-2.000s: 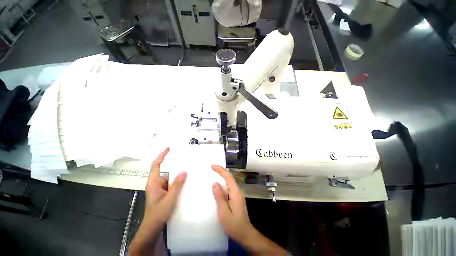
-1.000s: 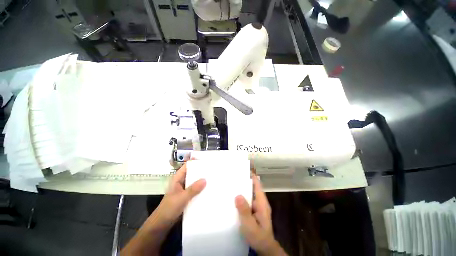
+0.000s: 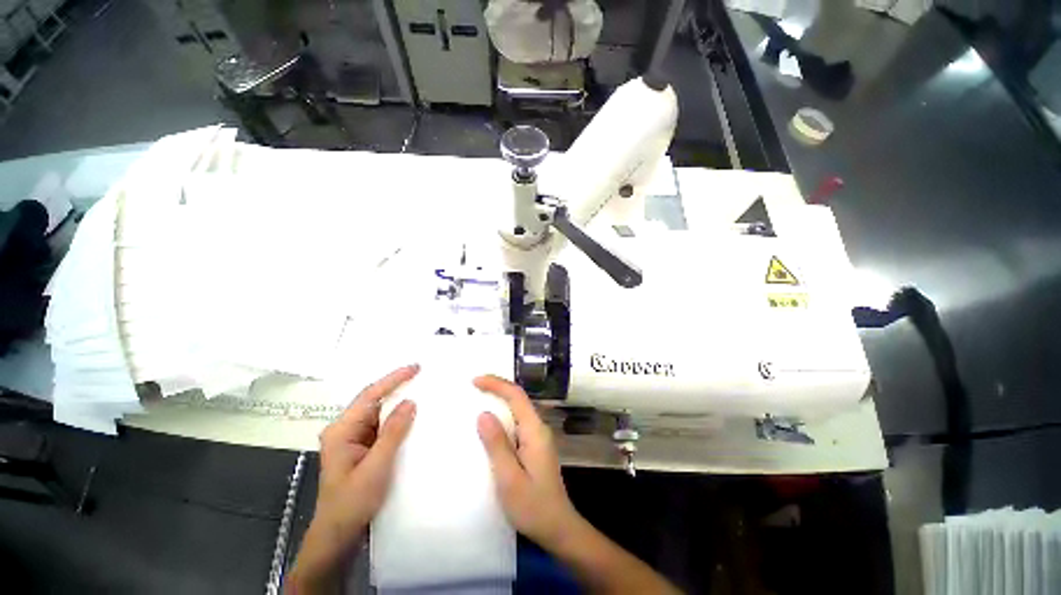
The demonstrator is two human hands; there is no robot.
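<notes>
A white panel (image 3: 447,500) lies lengthwise between my hands, its far end on the machine table at the working point. My left hand (image 3: 363,453) holds its left edge, thumb on top. My right hand (image 3: 524,459) holds its right edge, thumb on top. The dark and silver feed wheel (image 3: 539,351) is just beyond the panel, to the right of its far end. The small silver edge guide (image 3: 448,285) is beyond the panel. The panel's far edge blends into the bright table and is hard to make out.
The white skiving machine (image 3: 710,314) stands right, with a knob (image 3: 524,147), dark lever (image 3: 599,246) and slanting arm (image 3: 617,145). A fanned pile of panels (image 3: 93,314) lies left. A panel stack (image 3: 989,556) and tape roll (image 3: 811,126) are on the dark bench (image 3: 931,209).
Since one second ago, the panel and both hands have shifted left relative to the machine, from in front of its body to the left of the wheel. The camera view has also shifted.
</notes>
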